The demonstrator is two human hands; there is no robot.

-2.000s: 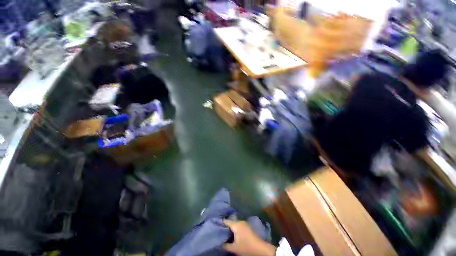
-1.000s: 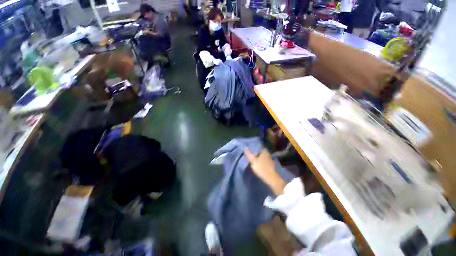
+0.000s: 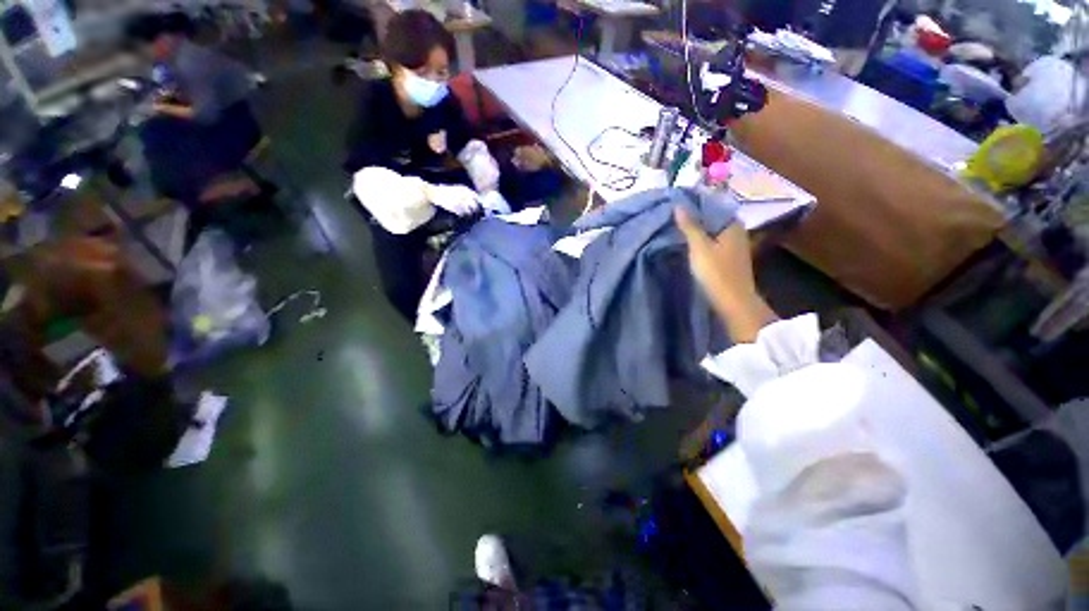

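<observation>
My right hand (image 3: pixel 721 265), bare below a white ruffled sleeve, grips a blue-grey garment piece (image 3: pixel 639 313) at its top. The cloth hangs down in folds, with a white bit showing at its upper left edge. It hangs right beside a pile of blue-grey garments (image 3: pixel 502 322) in front of a seated masked person; whether the two touch is hard to tell. My left hand is not in view.
The seated person (image 3: pixel 418 155) has gloved or pale-covered hands at the pile. A white table (image 3: pixel 525 90) with cords and a machine stands behind. Another white table edge (image 3: pixel 714 487) lies under my arm. A plastic bag (image 3: pixel 215 298) and white paper (image 3: pixel 198 430) lie on the green floor.
The view has moved forward to the masked person and the pile. My right hand has raised the garment piece and brought it beside the pile.
</observation>
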